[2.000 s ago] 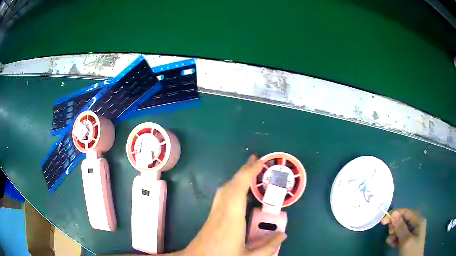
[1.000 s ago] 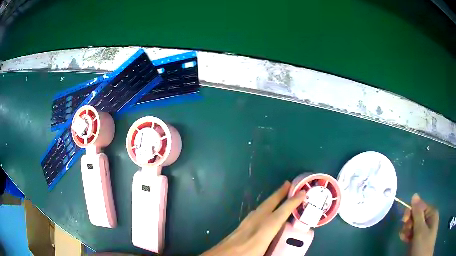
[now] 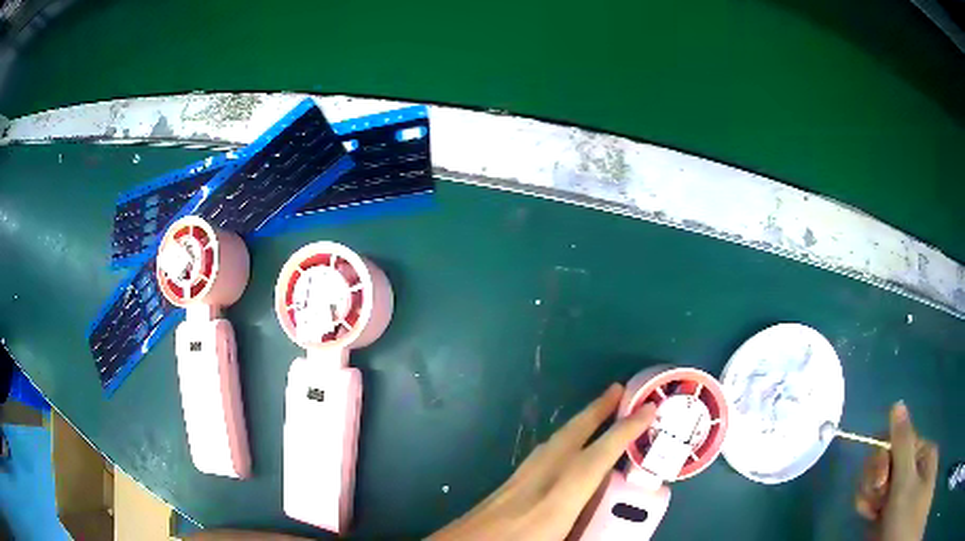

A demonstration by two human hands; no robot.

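Observation:
A pink handheld fan (image 3: pixel 677 423) lies at the lower right, its handle cut off by the bottom edge and a black oval on the handle. My left hand (image 3: pixel 550 481) holds it, fingers on the fan head's left rim and near the white hub. My right hand (image 3: pixel 899 481) grips a thin pale stick (image 3: pixel 866 437), whose tip rests inside the right edge of a white round dish (image 3: pixel 778 402). The dish has whitish smears and lies against or close beside the fan head.
Two more pink fans (image 3: pixel 323 444) (image 3: pixel 206 407) lie at the left, with small dark windows. Black sheets with blue edges (image 3: pixel 280 169) overlap behind them and onto the scuffed white rail (image 3: pixel 593 159). A green belt (image 3: pixel 529 63) is beyond; a cardboard box (image 3: pixel 85 486) is at lower left.
The held fan has moved right, next to the dish, and its small grey square no longer shows facing up. The stick's tip has stayed at the dish while my right hand shifted right.

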